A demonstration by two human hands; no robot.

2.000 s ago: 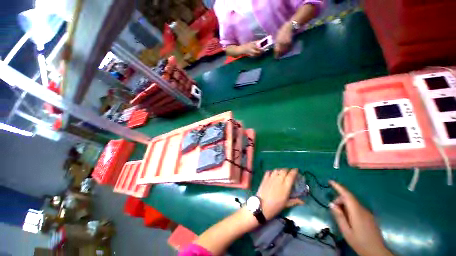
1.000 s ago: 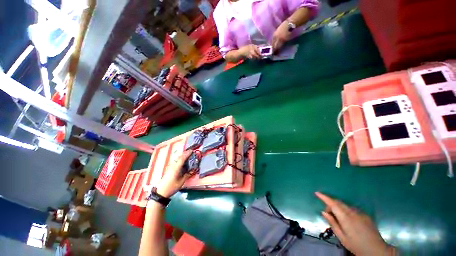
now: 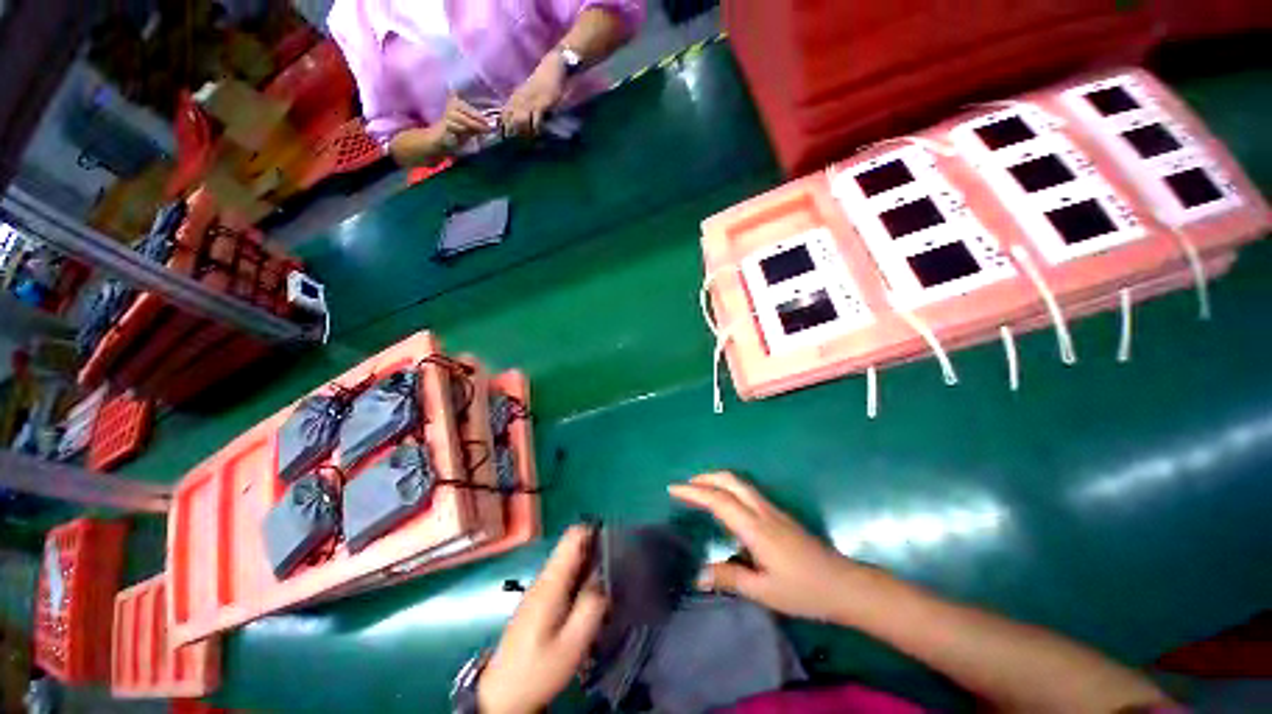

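Observation:
A grey drawstring pouch (image 3: 650,569), blurred and flat-looking, is between my hands above the pile of grey pouches (image 3: 725,649) at the bench's near edge. My left hand (image 3: 548,624) holds its left side. My right hand (image 3: 781,555) is at its right side, thumb near the cloth and fingers apart; whether it grips is unclear. Several plump pouches (image 3: 384,491) lie in the pink tray (image 3: 216,537) on the left, black cords over its edge. White devices with dark screens (image 3: 806,289) lie in the pink tray (image 3: 753,366) on the right, white strips hanging out.
Stacked red trays (image 3: 893,84) stand behind the right tray. Across the green bench (image 3: 614,335), a person in a pink shirt (image 3: 481,56) handles a small item near a flat grey pouch (image 3: 474,226). More filled trays (image 3: 182,307) stand back left. A red crate (image 3: 77,593) is far left.
My left hand has left the left tray, where its pouch now lies, and come to the pouch pile. A pouch is now raised between both hands. The view has turned right, showing more devices.

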